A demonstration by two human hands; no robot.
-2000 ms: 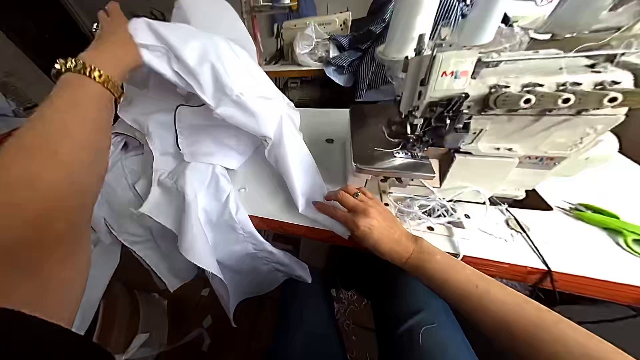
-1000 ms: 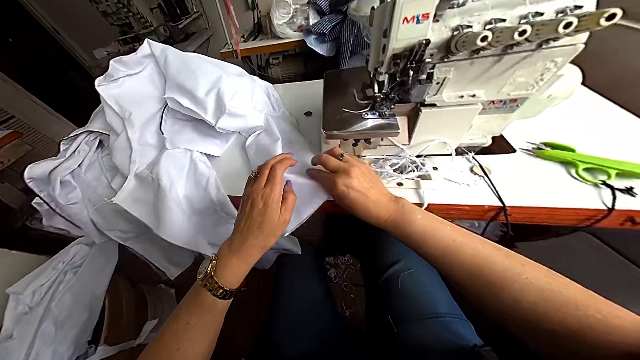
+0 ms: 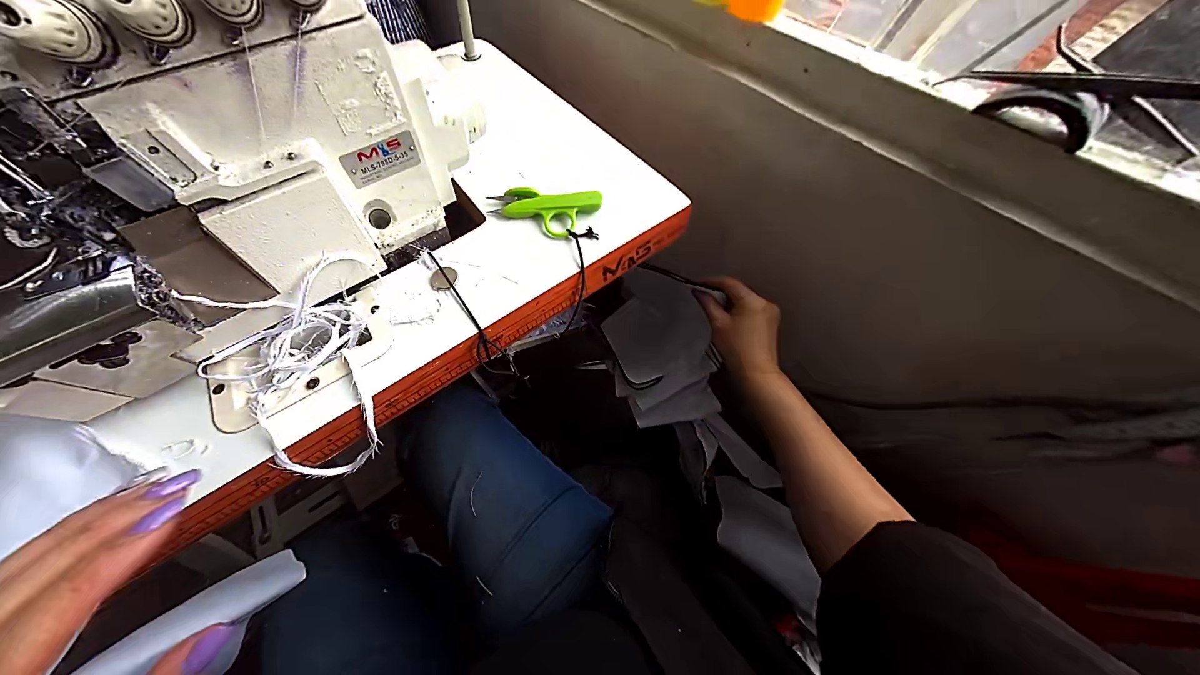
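My left hand is at the lower left edge of the view, with part of the white fabric between its thumb and fingers. More of that fabric lies on the table beside the fingers. Right of the table's corner, my right hand grips the upper edge of a stack of grey-white fabric pieces hanging below table height. The overlock sewing machine stands at the upper left. White thread and trimmings lie tangled by its plate.
Green thread snips, tied to a black cord, lie on the white sewing table. Its red-orange front edge runs above my knees. A grey wall with a window ledge rises at the right. More fabric hangs low near my right forearm.
The view has swung far to the right. My right hand has left the white fabric near the machine and now holds pieces beyond the table corner. My left hand has parted from it.
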